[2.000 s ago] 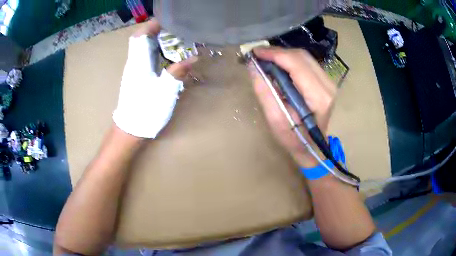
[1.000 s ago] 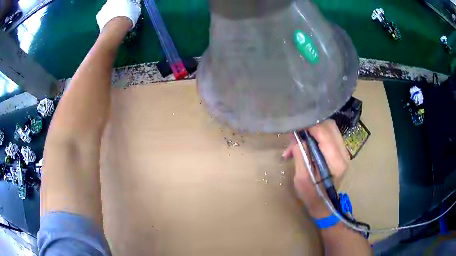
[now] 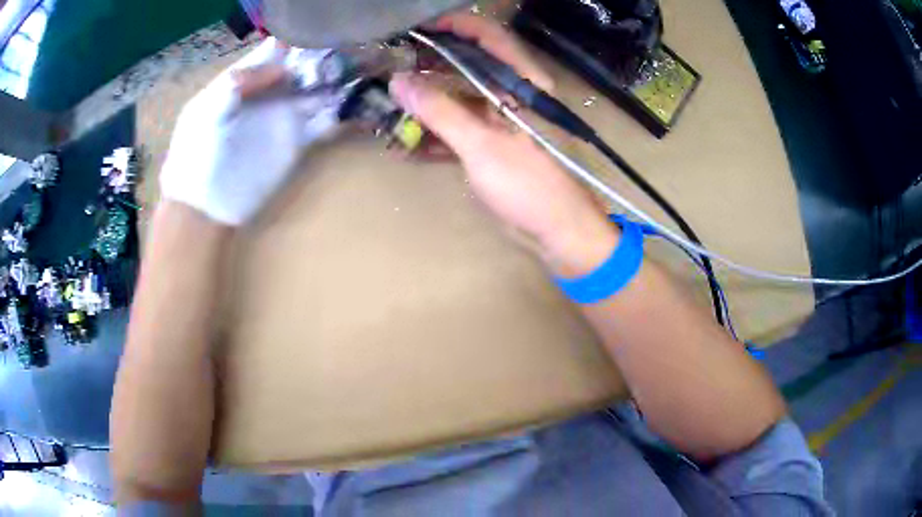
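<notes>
My left hand (image 3: 238, 146), in a white glove with bare fingertips, is at the upper left of the mat and holds a circuit board assembly (image 3: 374, 105) with white-silver, black and yellow parts. The assembly is blurred and partly covered by fingers. My right hand (image 3: 505, 167), bare with a blue wrist strap (image 3: 604, 268), is beside it, its fingers touching the assembly's right side. The black soldering iron (image 3: 536, 98) lies in this hand, with the thin pale feed tube (image 3: 576, 167) along it. The iron's tip is hidden.
The grey fume hood (image 3: 354, 18) hangs at the top edge, just above the hands. The iron stand's black tray with a yellow speckled patch (image 3: 667, 89) is on the mat (image 3: 404, 323) at upper right. Several assemblies (image 3: 76, 293) lie on the dark surface at left; another (image 3: 804, 30) is at far right.
My left hand has come back from beyond the mat's far edge and now holds an assembly. My right hand has moved left to meet it, iron still held. The hood sits higher in the picture.
</notes>
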